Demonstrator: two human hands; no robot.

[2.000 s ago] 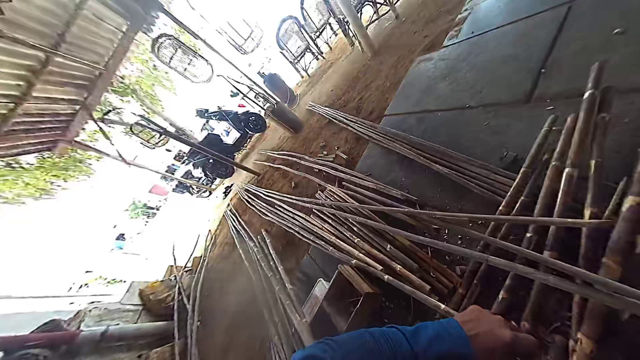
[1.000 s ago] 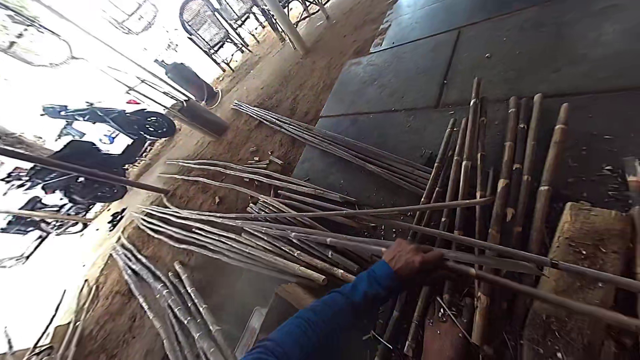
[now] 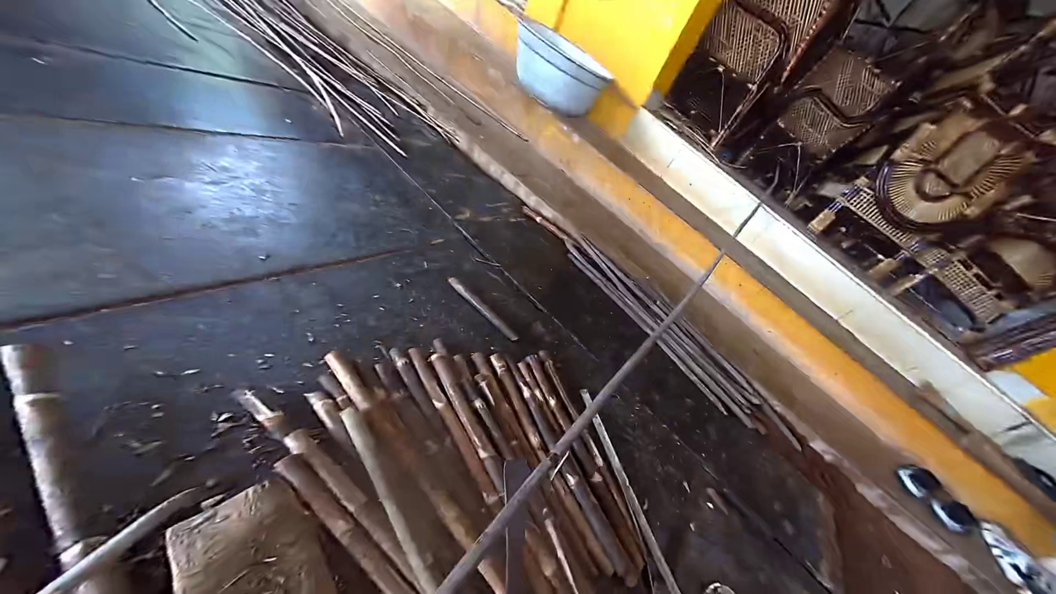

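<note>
Neither of my hands shows in the head view. One long thin cane rises diagonally from the bottom middle toward the upper right; what holds its lower end is hidden. Beside it, low in the view, is a narrow dark blade, its handle out of frame. Under both lies a row of thick cut cane poles on the dark floor. A wooden block sits at the lower left, with a pale curved cane next to it.
Thin canes lie along the yellow-edged step. More long canes spread at the top. A metal tub stands by the yellow wall. Woven cane furniture fills the upper right; footwear lies lower right.
The view has swung strongly toward the yellow-edged step. The hand in a blue sleeve, seen on the canes in both earlier frames, is out of view.
</note>
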